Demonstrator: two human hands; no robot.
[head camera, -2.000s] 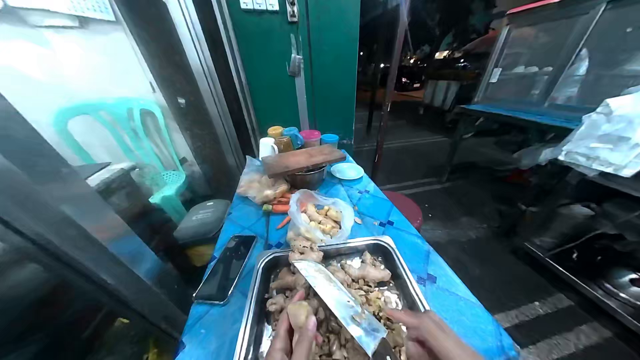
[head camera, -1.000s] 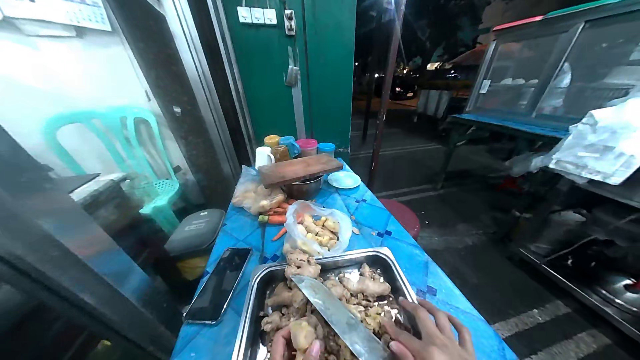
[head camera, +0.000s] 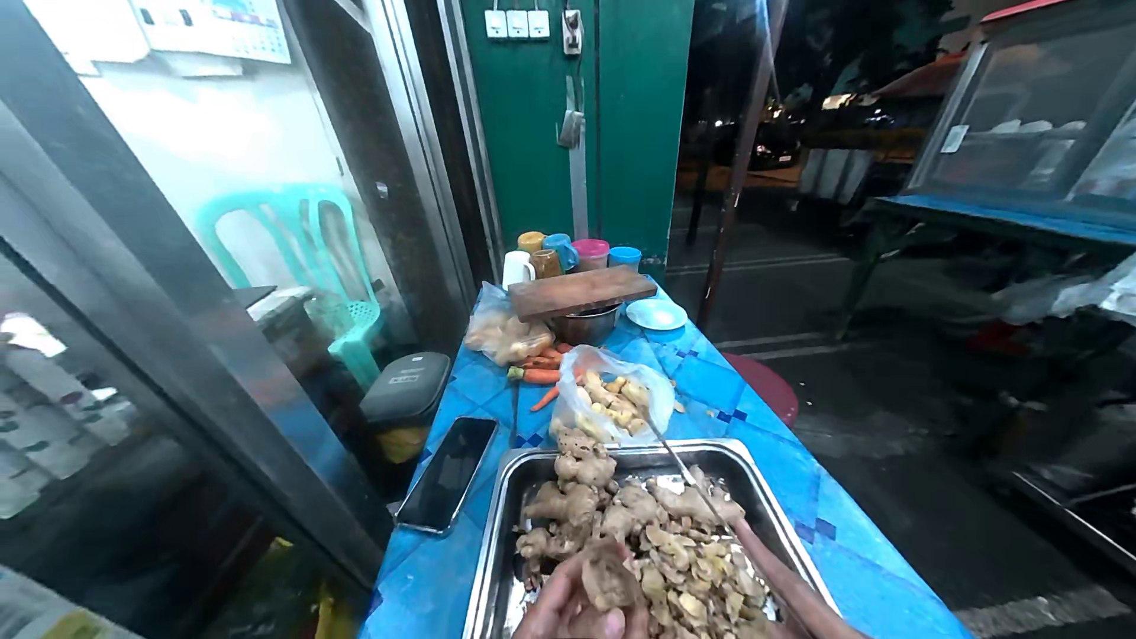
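Note:
My left hand (head camera: 581, 603), low in the view, holds a piece of ginger (head camera: 609, 575) over the metal tray (head camera: 493, 510). To its right, my right hand (head camera: 781, 577) grips a knife (head camera: 688, 475), whose blade shows edge-on and points up and away toward the bag. Unpeeled ginger roots (head camera: 577, 501) lie in the tray's far and left parts, and a heap of peel scraps (head camera: 701, 577) lies between my hands. Just beyond the tray, an open plastic bag (head camera: 657, 390) holds peeled pale ginger pieces (head camera: 617, 399). The knife's handle is hidden by my right hand.
A phone (head camera: 448, 475) lies left of the tray. Farther back are carrots (head camera: 537, 375), a bagged heap (head camera: 506, 337), a wooden board (head camera: 581, 293) on a metal bowl (head camera: 586, 327), a small plate (head camera: 657, 314) and several cups (head camera: 590, 253). A red stool (head camera: 763, 386) stands to the right.
The knife blade, seen broadside over the tray before, is now turned edge-on and points toward the bag. My left hand has more of its ginger piece in sight.

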